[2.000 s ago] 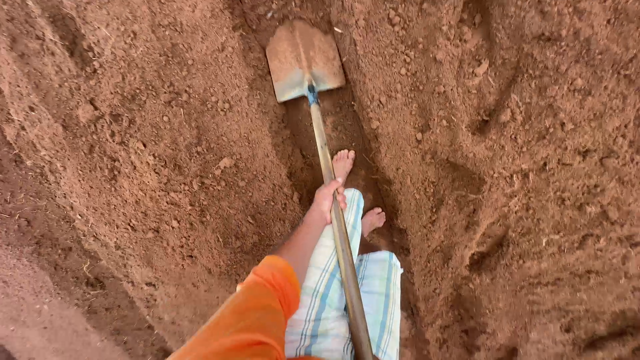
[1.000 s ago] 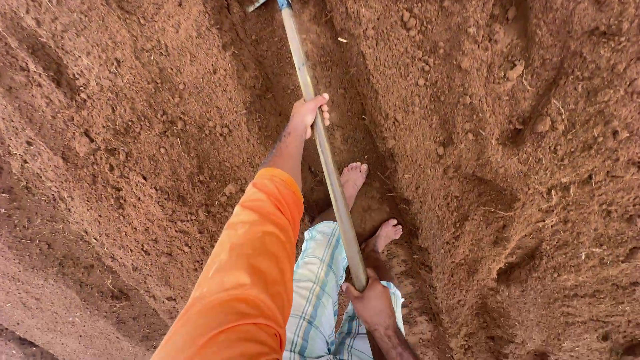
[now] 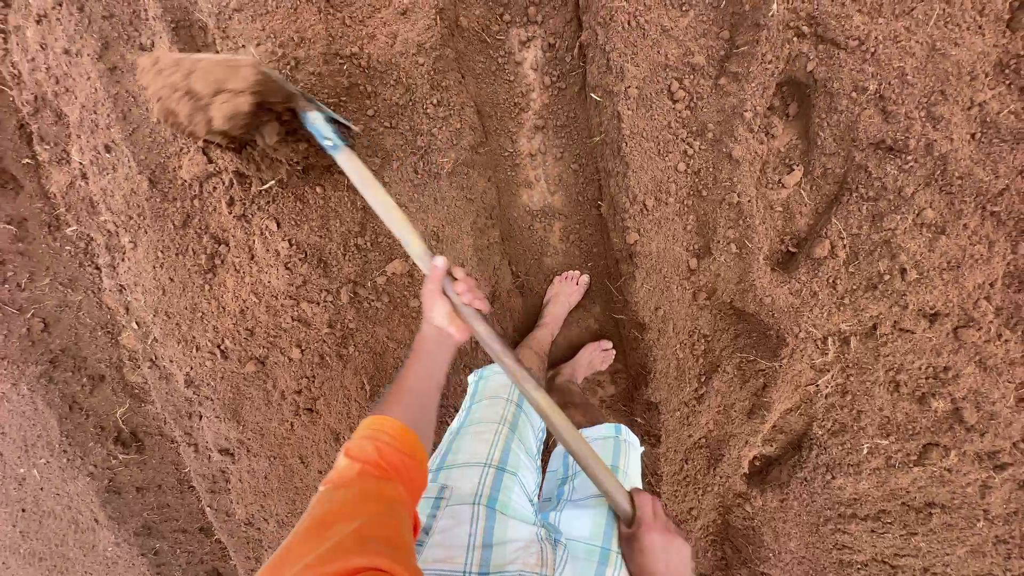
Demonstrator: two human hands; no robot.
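A shovel with a long wooden handle [image 3: 520, 372] lies diagonally across the view. Around the middle of the handle my left hand [image 3: 452, 300] is closed, its arm in an orange sleeve. At lower right my right hand [image 3: 654, 538] grips the handle's end. The shovel's blue metal socket [image 3: 324, 130] points to the upper left. There a heap of loose reddish soil [image 3: 212, 94] covers most of the blade, over the left bank; some of it is blurred.
My bare feet [image 3: 566, 292] stand in a narrow trench [image 3: 544, 160] of brown soil. A soil bank [image 3: 264, 320] rises on the left, and another [image 3: 680, 240] with footprint-like hollows [image 3: 792, 112] on the right.
The shovel head has swung to the upper left and now carries soil; two seconds ago its blade was bare over the trench. My right hand, out of view in the earliest frame, holds the handle's end.
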